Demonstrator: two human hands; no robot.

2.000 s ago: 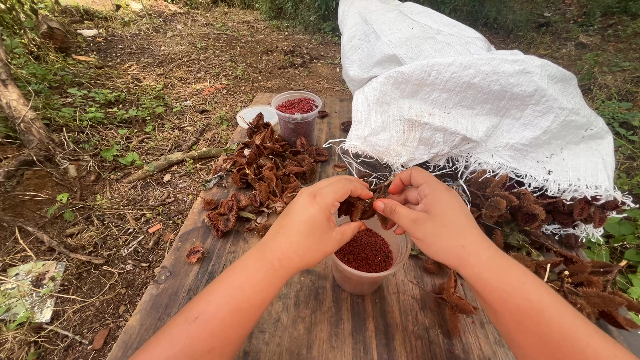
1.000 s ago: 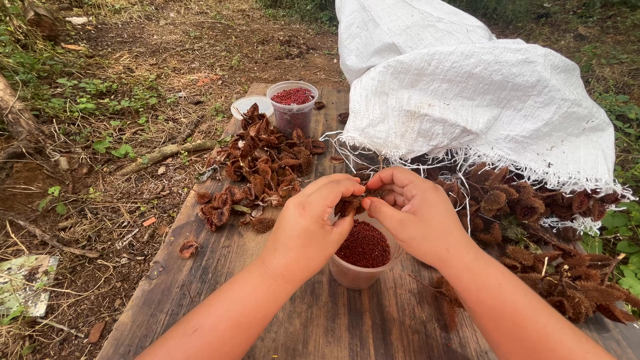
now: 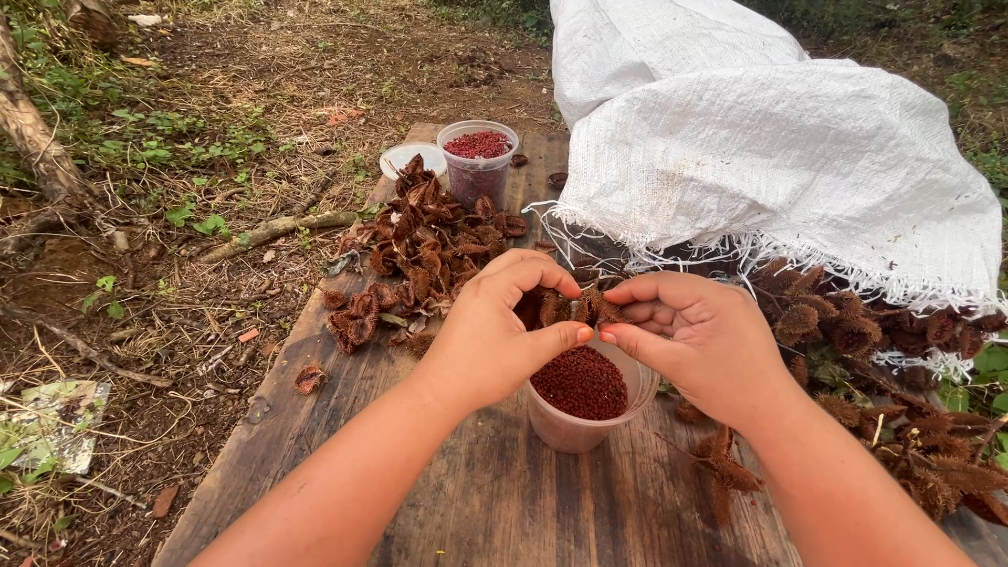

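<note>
Between the fingertips of both hands is a spiny brown annatto pod (image 3: 602, 307), held just above a plastic tub of red seeds (image 3: 583, 386). My left hand (image 3: 512, 327) grips the pod's left part with thumb and forefinger, and some brown husk shows behind its fingers. My right hand (image 3: 685, 335) pinches the right part, its other fingers curled. The hands partly hide the tub's rim. Beyond my left hand lies a heap of split dry husks (image 3: 433, 244). A second clear tub of red seeds (image 3: 480, 157) stands behind that heap.
A wooden board (image 3: 488, 496) carries everything. A white woven sack (image 3: 764, 157) with a frayed edge lies at the right over more spiny pods (image 3: 835, 315). Pod clusters (image 3: 929, 449) fill the right edge. A round lid (image 3: 411, 160) rests beside the far tub.
My fingertips have spread slightly apart around the pod since the frame of one second ago. The hands stay over the near tub.
</note>
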